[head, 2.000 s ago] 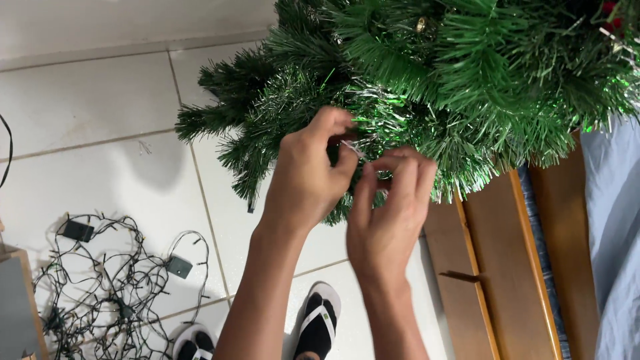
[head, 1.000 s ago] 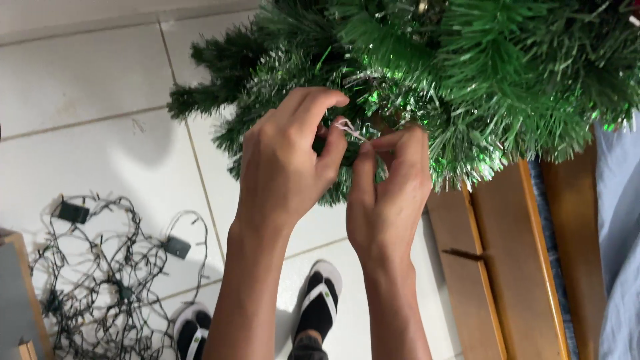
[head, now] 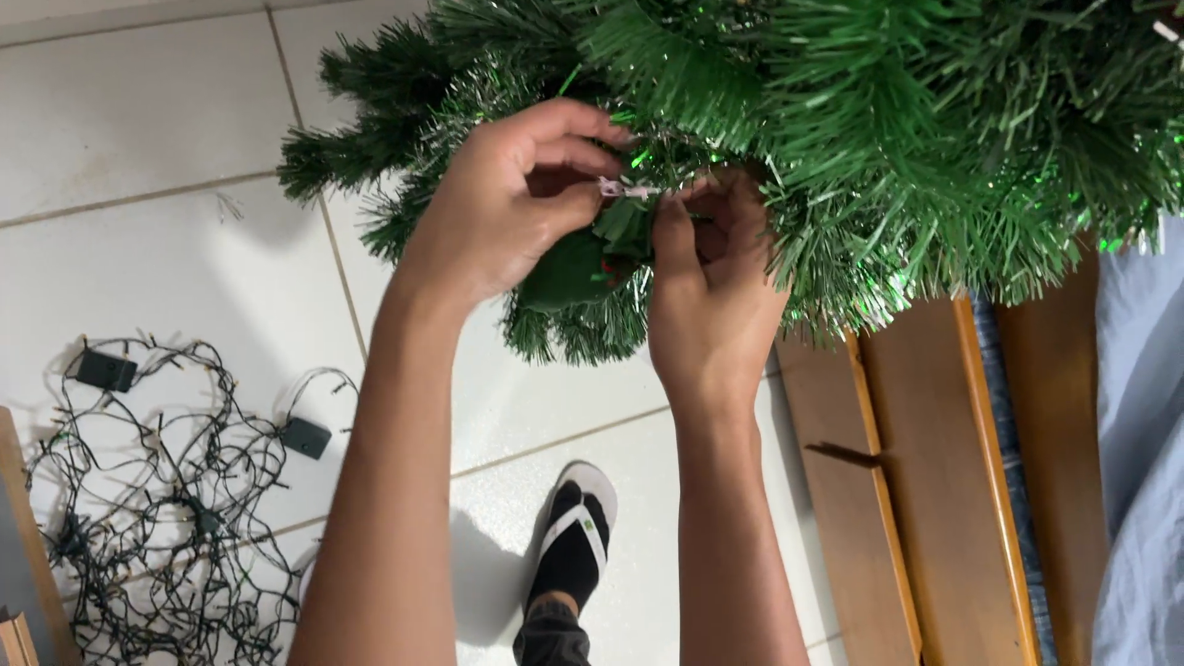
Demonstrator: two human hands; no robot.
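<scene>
Both hands are up at the lower branches of a green artificial Christmas tree (head: 860, 120). My left hand (head: 518, 194) pinches one end of a thin whitish string (head: 625, 189) between thumb and fingers. The other end runs to the fingertips of my right hand (head: 717, 287), which are partly hidden among the needles. Just below the string, between the hands, a dark green rounded thing with a small red spot (head: 569, 273) shows; what it is I cannot tell.
A tangle of string lights (head: 185, 462) with dark boxes lies on the white tiled floor at the left. Wooden furniture (head: 934, 444) and blue-grey cloth (head: 1147, 444) stand at the right. A foot in a white flip-flop (head: 573, 536) is below.
The dark green rounded thing now shows below the string, where the earlier frames do not plainly show it. My right hand's fingers are further in among the needles.
</scene>
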